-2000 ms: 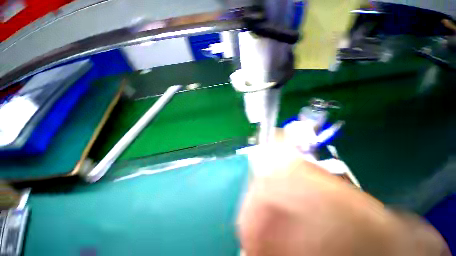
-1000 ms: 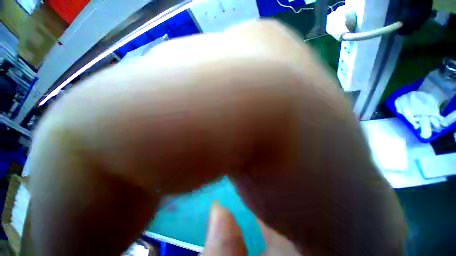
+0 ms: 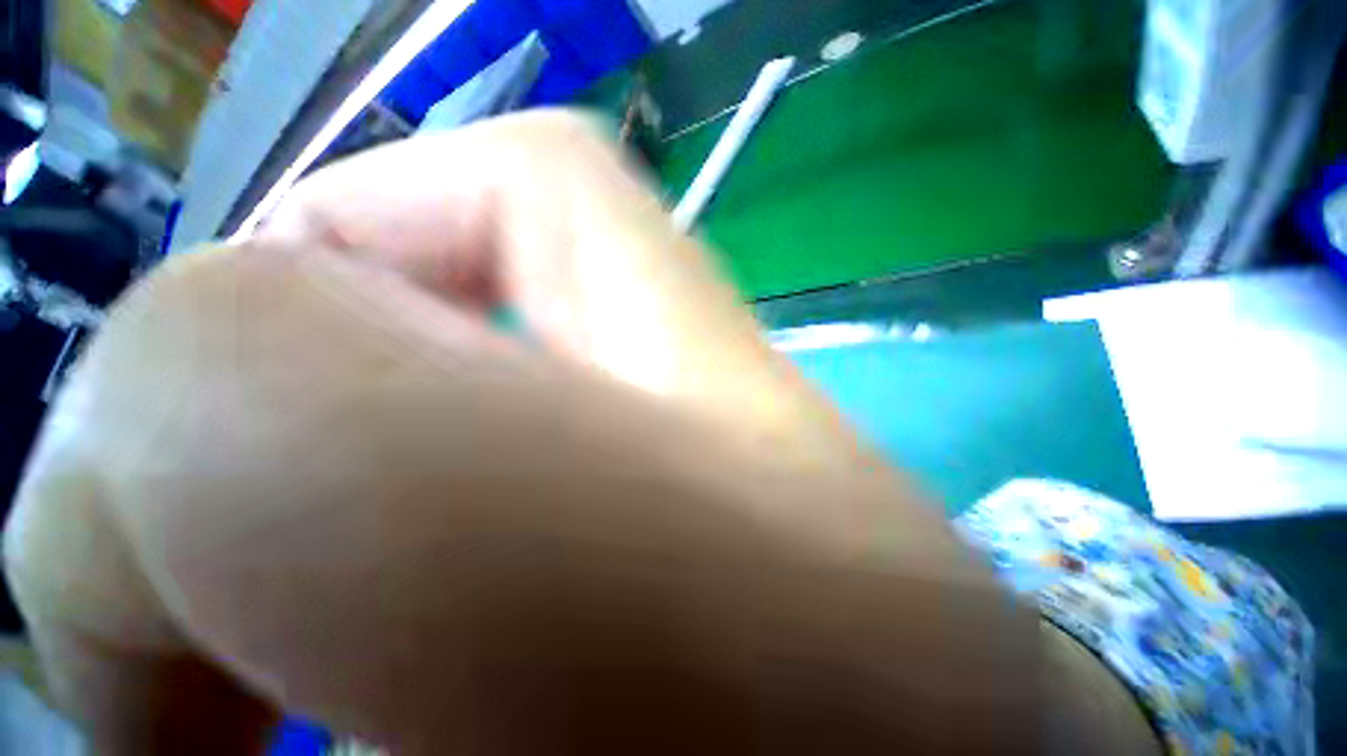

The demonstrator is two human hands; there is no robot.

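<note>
Bare skin of my hands and arms, large and blurred, fills the left and middle of the view very close to the camera. My right arm (image 3: 768,547) comes from the patterned sleeve (image 3: 1152,606) at lower right and crosses to the left. A second skin shape (image 3: 89,502) bends down at the far left; whether it is my left hand or arm is unclear. Fingers cannot be made out, and no held object shows. Behind lies the green bench mat (image 3: 975,399), partly covered by the arm.
The green conveyor (image 3: 946,148) runs behind the mat, with a white guide bar (image 3: 734,141) across it. White paper (image 3: 1234,392) lies at right beside a white post (image 3: 1256,163). Blue bins (image 3: 458,74) stand at upper left. A blue tray edge (image 3: 1334,222) shows at far right.
The arms have shifted left and lower, and the patterned sleeve now shows. The view has turned, bringing the conveyor and guide bar in. The blue tray has moved to the right edge.
</note>
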